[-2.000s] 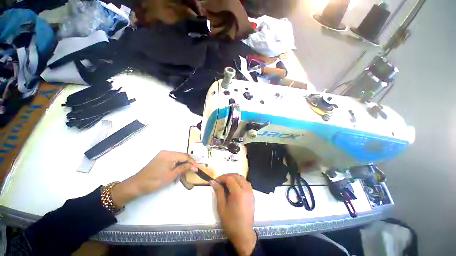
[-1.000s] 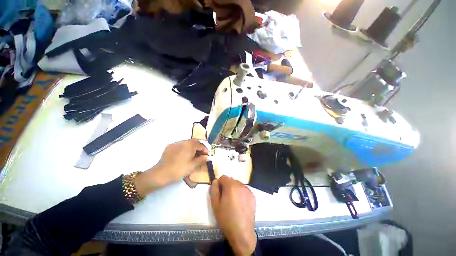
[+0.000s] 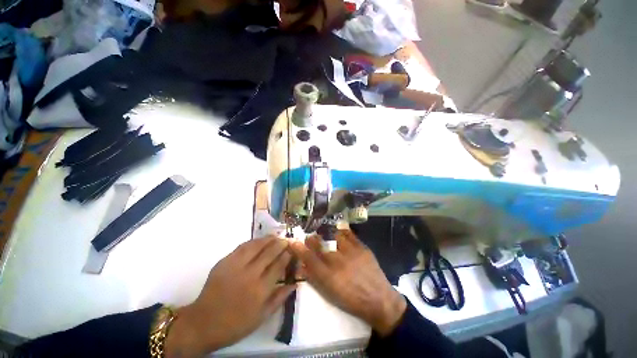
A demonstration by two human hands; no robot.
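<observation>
A narrow black strip [image 3: 287, 316] lies at the needle area, its tail hanging toward the table's front edge. My left hand [image 3: 241, 294] is at its left, fingertips pressing on it just in front of the presser foot [image 3: 292, 229]. My right hand [image 3: 353, 273] is at its right, fingers spread by the foot, thumb and fingertips near the strip. The fingers hide the strip's far end. The white and blue sewing machine [image 3: 419, 168] stands over them. Black-and-grey strips [image 3: 140, 213] lie left of the machine.
A fanned bundle of black strips [image 3: 101, 161] lies farther left. A black pile [image 3: 392, 245] and scissors [image 3: 441, 281] lie under and beside the machine arm. Black fabric [image 3: 202, 63] is heaped behind. A small tray [image 3: 557, 269] sits at the right end.
Both hands have come together at the presser foot, the right one moving up beside the needle. The strip now points toward the front edge. The view has moved closer.
</observation>
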